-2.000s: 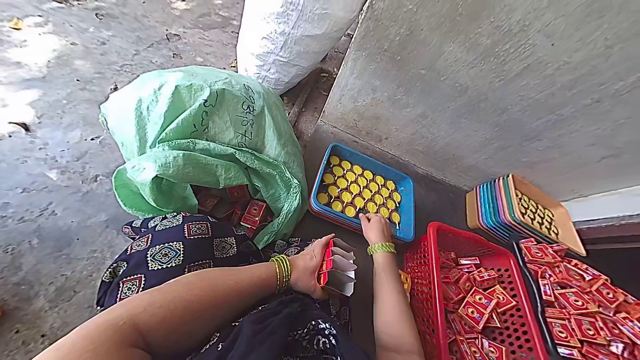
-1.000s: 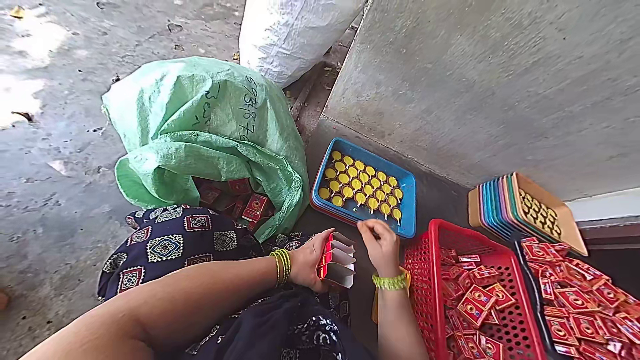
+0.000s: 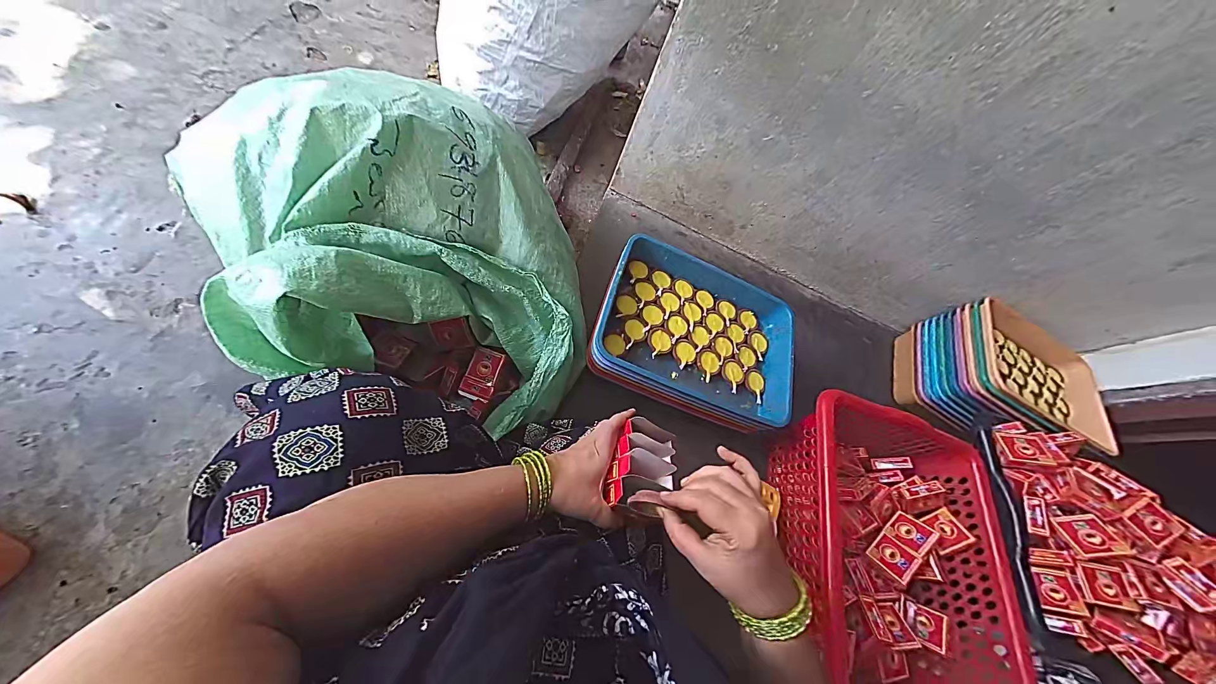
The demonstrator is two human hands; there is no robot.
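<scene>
My left hand [image 3: 591,475] grips several small red cardboard boxes [image 3: 638,458], stacked side by side with their pale open ends facing right. Close against the near end of these boxes is my right hand [image 3: 717,513], its thumb and forefinger pinched together on a small thin item that is too indistinct to name. Beyond both hands lies a blue plastic tray [image 3: 781,347] on top of a stack, holding rows of yellow round-topped pieces [image 3: 700,336] with short pale tails. A red perforated basket [image 3: 825,446] with small red boxes [image 3: 901,546] stands right of my right hand.
A green woven sack [image 3: 380,190] with red boxes in its mouth lies at left, a white sack [image 3: 532,57] behind it. Stacked colourful trays [image 3: 950,370] lean near the wall [image 3: 912,142]. A heap of red boxes [image 3: 1102,551] lies far right. Patterned cloth covers my lap.
My right hand has moved from the blue tray back to the boxes in my left hand. Fewer yellow pieces show along the tray's near side than two seconds ago.
</scene>
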